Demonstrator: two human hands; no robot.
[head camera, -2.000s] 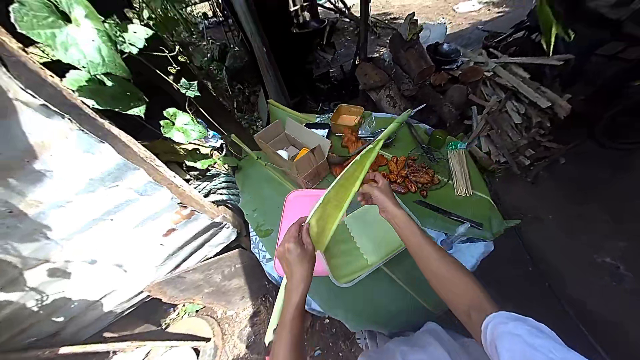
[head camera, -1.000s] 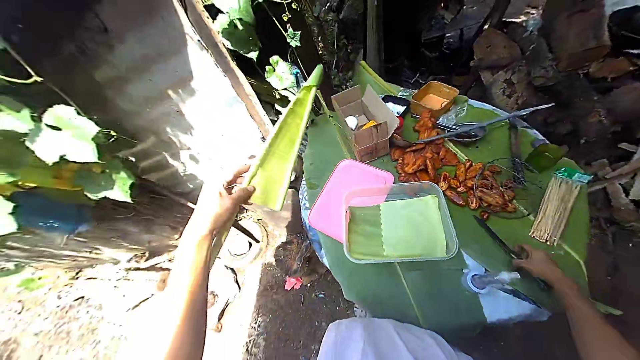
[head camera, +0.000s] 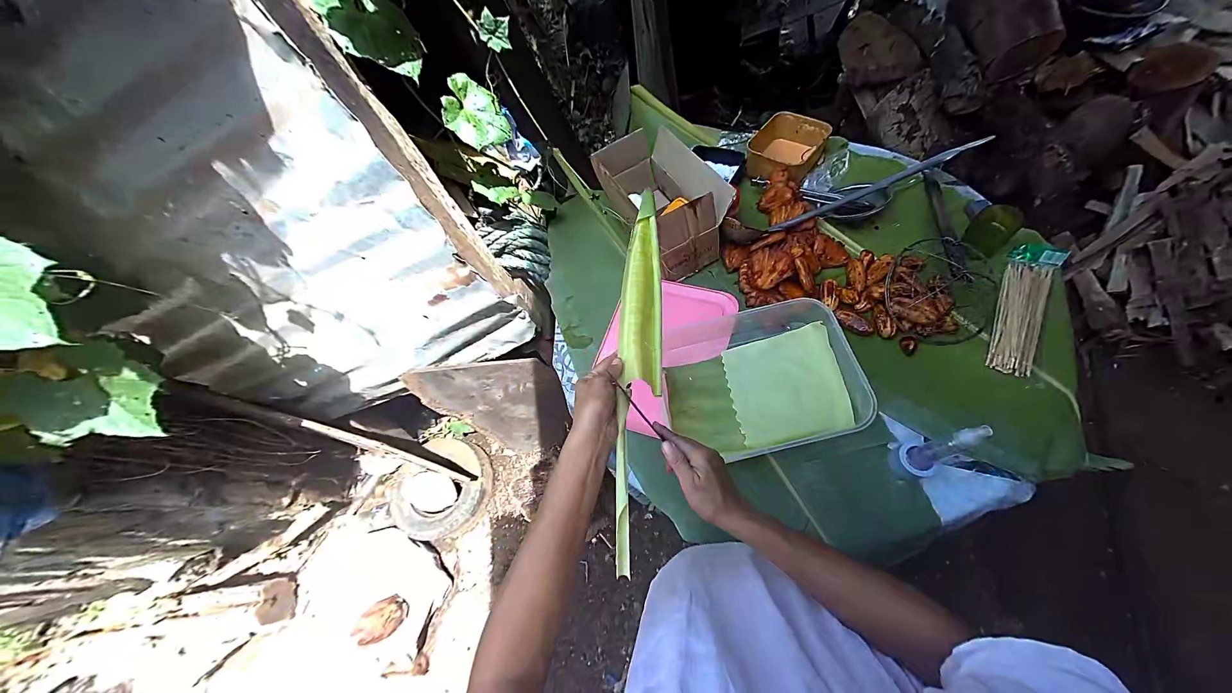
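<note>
My left hand (head camera: 599, 393) grips a folded strip of banana leaf (head camera: 642, 308), held upright with its stalk hanging below. My right hand (head camera: 698, 472) holds a dark knife (head camera: 643, 412), its blade against the leaf just beside my left fingers. Behind the leaf lie a pink plastic lid (head camera: 698, 313) and a clear plastic container (head camera: 871, 399) with pieces of leaf inside. Reddish marinated meat pieces (head camera: 780, 265) lie beyond the container on large banana leaves (head camera: 847, 505).
A cardboard box (head camera: 688, 236), an orange tub (head camera: 791, 140), a long metal utensil (head camera: 881, 183), a bundle of bamboo skewers (head camera: 1020, 313) and a clear plastic item (head camera: 948, 448) stand or lie around. Corrugated metal sheeting (head camera: 318, 192) is at left, stacked firewood (head camera: 1155, 260) at right.
My right hand has lifted the knife from the leaf-covered surface and brought it to the leaf strip in my left hand. The view has shifted.
</note>
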